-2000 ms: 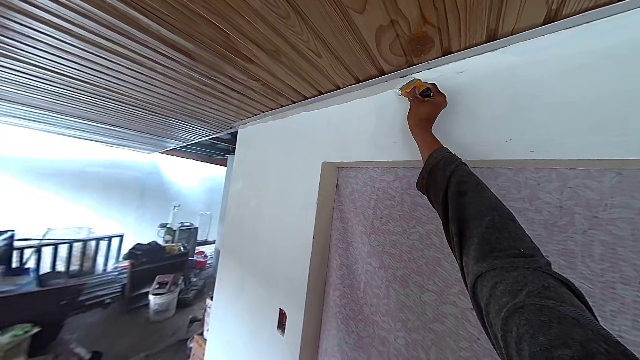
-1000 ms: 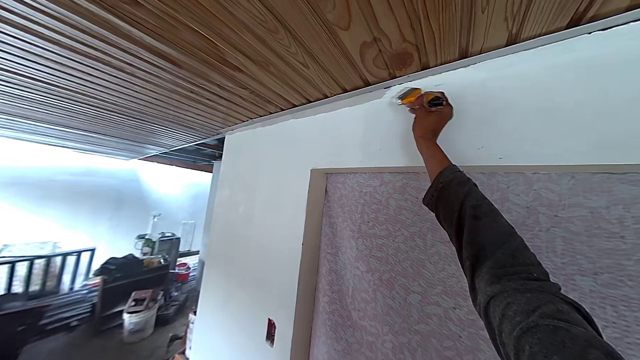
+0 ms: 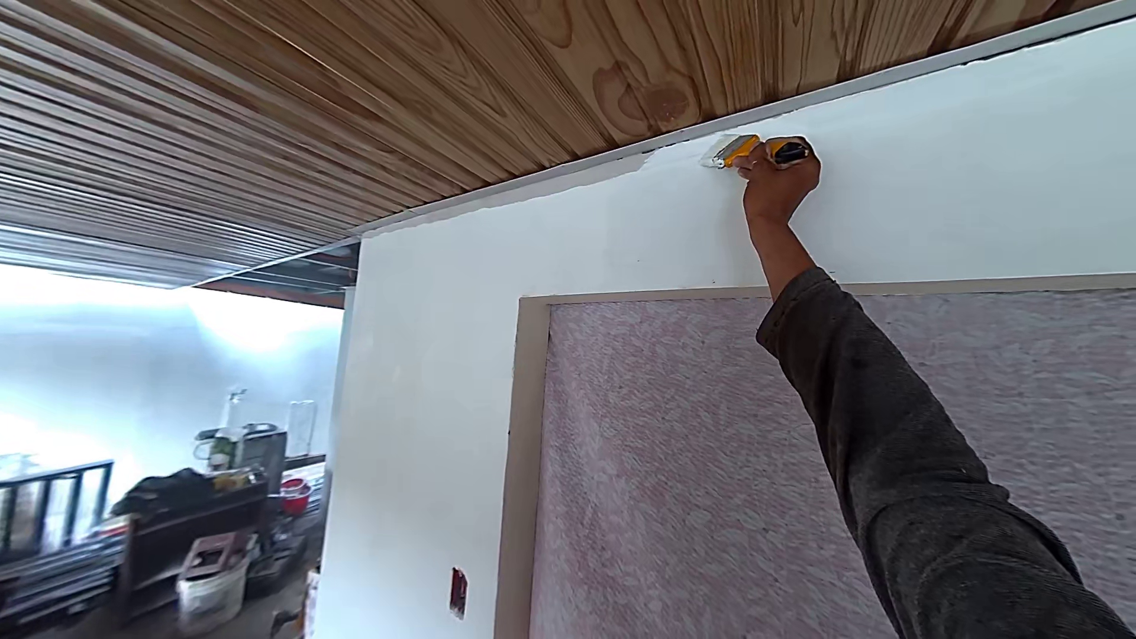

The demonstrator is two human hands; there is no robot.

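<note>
My right hand (image 3: 781, 182), at the end of a dark sleeve, is raised and closed around a paintbrush (image 3: 744, 151) with a yellow and black handle. Its bristles, whitish with paint, touch the white wall (image 3: 674, 231) just below the light trim strip (image 3: 568, 167) along the wood-look ceiling (image 3: 497, 80). Fresh white paint lies around the bristles, and a greyer band runs along the wall's top edge to their left. My left hand is out of view.
A pinkish patterned sheet (image 3: 710, 444) covers a framed opening below my hand. A cut-out (image 3: 458, 593) sits low in the wall. At the lower left are a white bucket (image 3: 211, 590), a dark railing (image 3: 53, 506), a red container (image 3: 295, 495) and piled materials.
My right hand stays closed on the paintbrush near the ceiling edge. White paint now shows left of the bristles along the wall's top. The view has shifted slightly.
</note>
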